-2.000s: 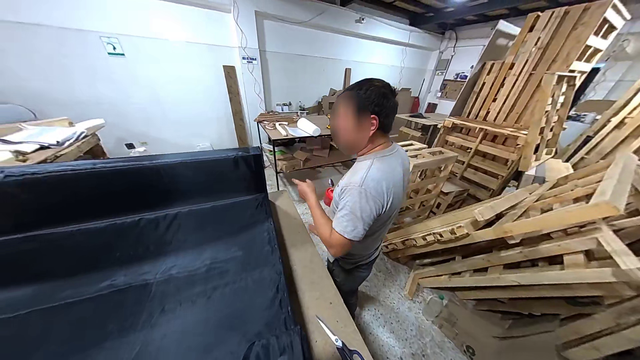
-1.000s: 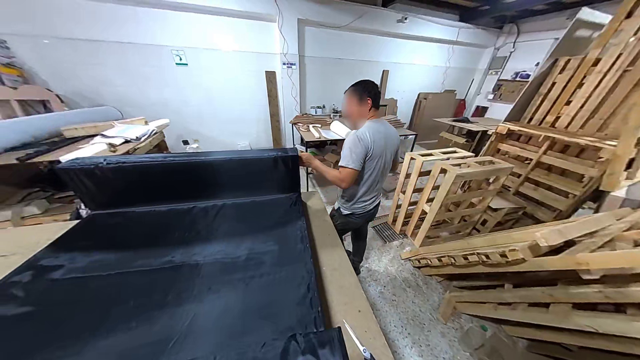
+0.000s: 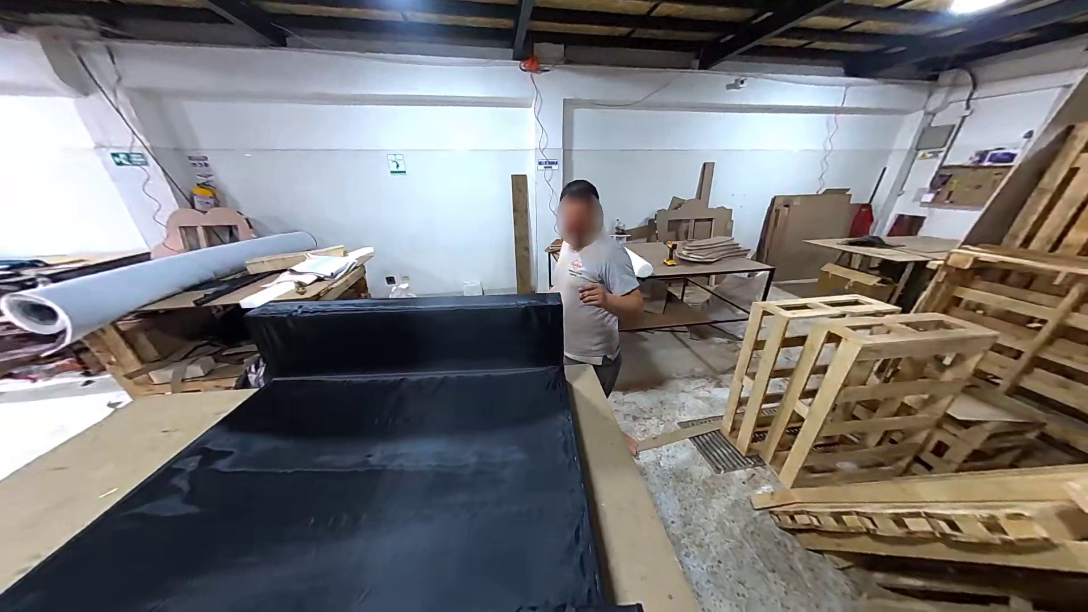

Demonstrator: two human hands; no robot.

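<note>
Neither my left hand nor my right hand shows. In front of me a large piece covered in black fabric (image 3: pixel 357 484) lies on a tan board-topped table (image 3: pixel 625 510). At its far end a raised black-covered block (image 3: pixel 408 340) stands across it. The fabric is creased and shiny, with a rough edge along the right side. A co-worker in a grey T-shirt (image 3: pixel 595 314) stands beyond the table's right far corner, one hand raised at the chest; whether that hand holds anything cannot be told.
Slatted wooden frames (image 3: pixel 884 365) stand on the floor at right, with stacked timber (image 3: pixel 918 518) nearer. A floor grate (image 3: pixel 722 450) lies beside the frames. At left a grey roll (image 3: pixel 178 280) rests on a cluttered bench. A drill (image 3: pixel 671 252) stands on a back table (image 3: pixel 722 265).
The co-worker has turned to face this way and lifted a hand to the chest, away from the black block's corner. The scissors on the table edge are out of view as the view has swung up and left.
</note>
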